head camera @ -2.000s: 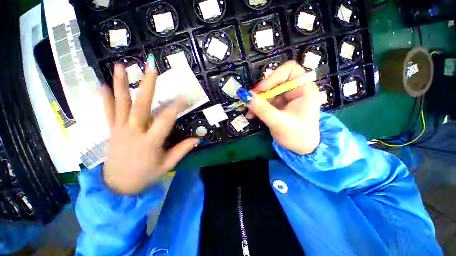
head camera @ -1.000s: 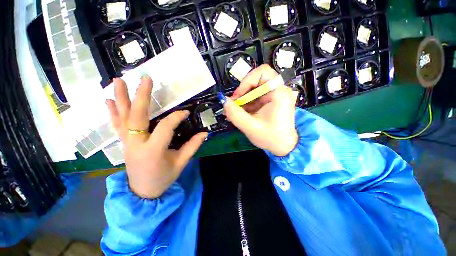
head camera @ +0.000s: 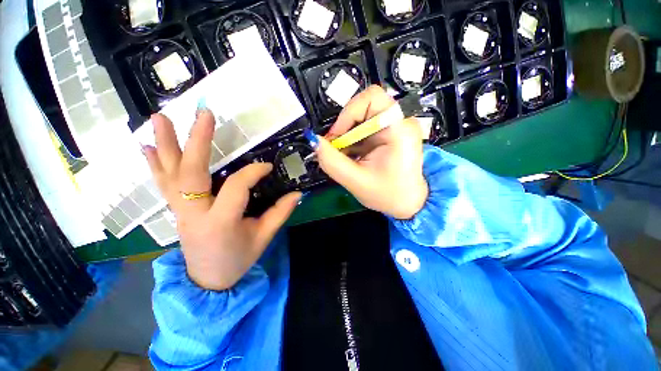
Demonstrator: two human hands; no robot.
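Note:
My right hand [head camera: 373,159] grips a slim yellow hand tool [head camera: 362,132]. Its tip is at the right edge of a grey square pad [head camera: 294,166] on a round black module in the front row of the black blister tray [head camera: 377,50]. My left hand [head camera: 214,210] is spread, with its fingers over a white pad sheet [head camera: 264,101] that lies slanted across the tray. Its thumb and index finger are apart, left of that module. Whether the left fingers press on the sheet cannot be told. Other modules in the tray carry pale squares.
Spare pad sheets [head camera: 76,72] with grey squares lie left of the tray, beside a dark flat object [head camera: 36,94]. Stacked black trays [head camera: 32,217] stand at the far left. A brown round pot [head camera: 625,64] and a yellow-green cable [head camera: 616,170] are at the right.
The pad first seen on the tool's tip is now on the front-row module. My right hand moved left and my left hand shifted right. The sheet now lies farther across the tray.

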